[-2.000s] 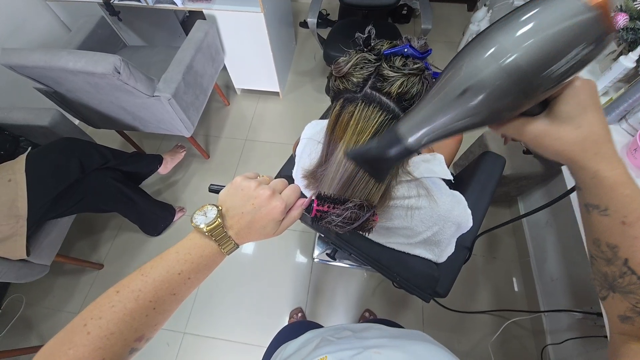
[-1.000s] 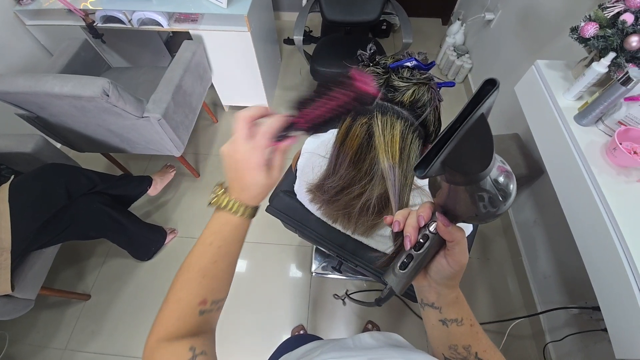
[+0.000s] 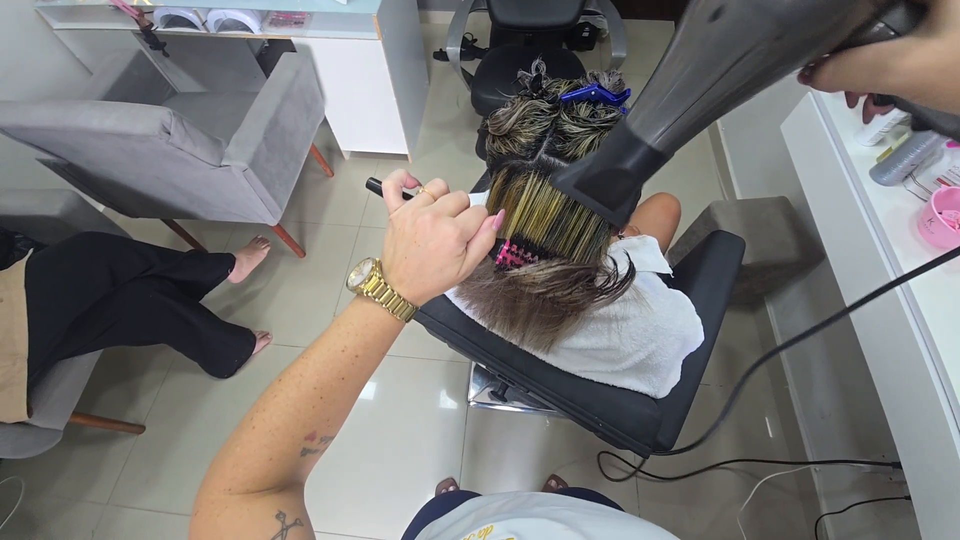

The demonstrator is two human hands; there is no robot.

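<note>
My left hand point(image 3: 439, 236) is closed on the black handle of a round hairbrush point(image 3: 517, 253), whose pink bristled barrel lies under a section of highlighted hair point(image 3: 555, 214). At the upper right my right hand point(image 3: 885, 71), partly out of frame, holds a grey hair dryer point(image 3: 739, 71). The dryer's flat black nozzle point(image 3: 611, 176) points at the hair just above the brush. A blue hair clip point(image 3: 596, 95) pins up more hair at the front of the seated person's head. A white towel point(image 3: 649, 330) covers that person's shoulders.
The person sits in a black salon chair point(image 3: 701, 330). The dryer's black cord point(image 3: 780, 345) hangs at the right, beside a white counter point(image 3: 862, 225) holding bottles and a pink container point(image 3: 941, 217). A grey armchair point(image 3: 172, 142) and another seated person's legs point(image 3: 142, 300) are at the left.
My left hand has brought the brush down from above the head into the hair. My right hand has lifted the dryer to the upper right, and its nozzle now faces the hair.
</note>
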